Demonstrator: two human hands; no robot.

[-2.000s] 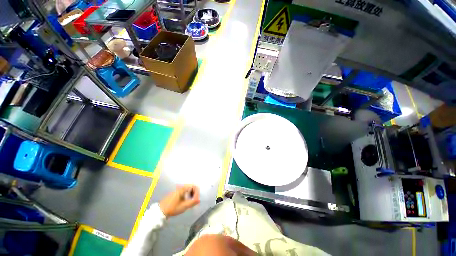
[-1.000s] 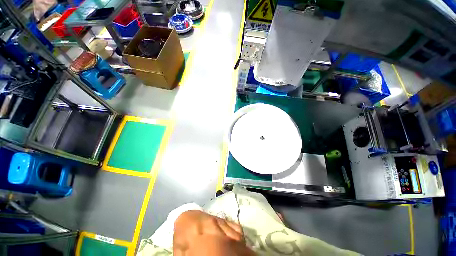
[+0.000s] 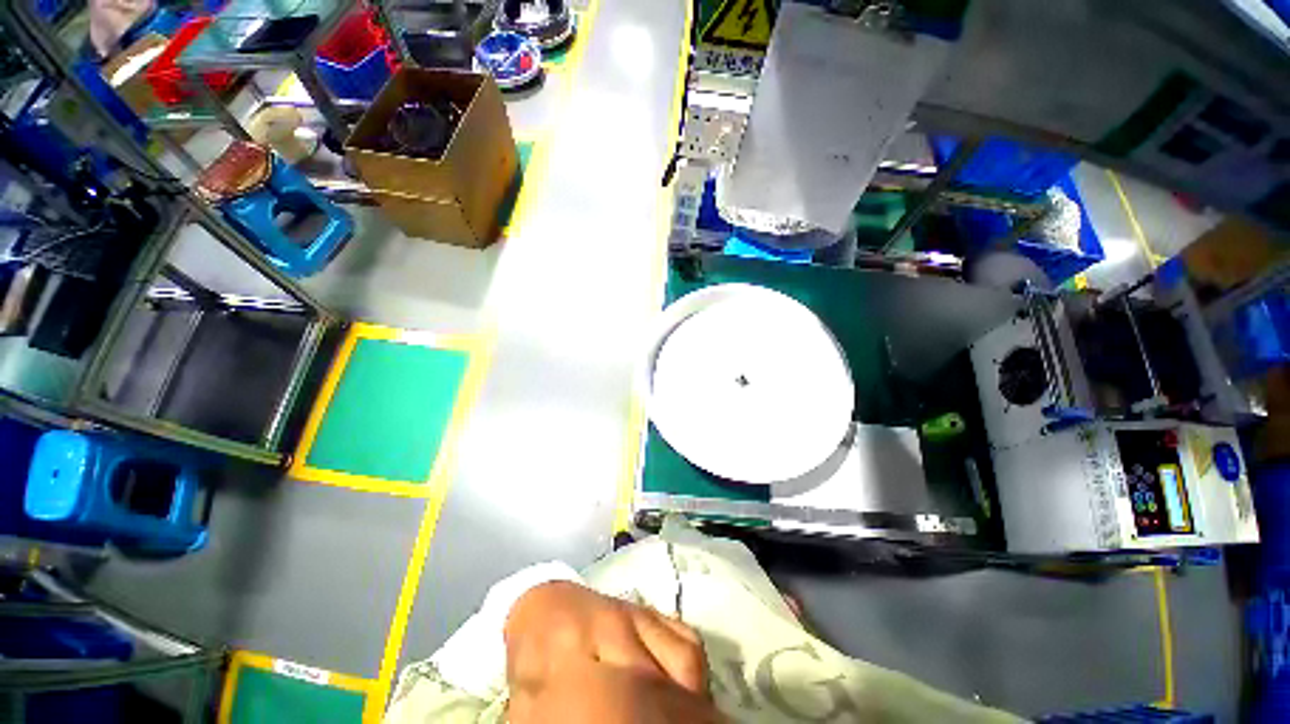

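Note:
My left hand (image 3: 583, 639) is close in front of my body at the bottom edge, fingers curled and pointing right, a pale sleeve behind it. More skin at the bottom edge seems to be my right hand (image 3: 623, 699), mostly hidden and cut off. The frame does not show whether either holds anything. Beyond them a large white disc (image 3: 750, 382) with a small dark centre hole lies on the green-topped bench (image 3: 693, 474). A flat pale plate (image 3: 884, 467) lies partly under its right edge. Neither hand touches them.
A white machine (image 3: 1054, 488) with a yellow-framed display stands right of the disc, a green-handled tool (image 3: 941, 424) beside it. A clipboard with white sheets (image 3: 835, 120) hangs at the back. At left are an open cardboard box (image 3: 446, 184), blue stools (image 3: 106, 488) and a metal frame (image 3: 212, 439).
My left hand has come from over the floor at left to the front of my body. The small thing seen in it earlier no longer shows. The view has shifted slightly.

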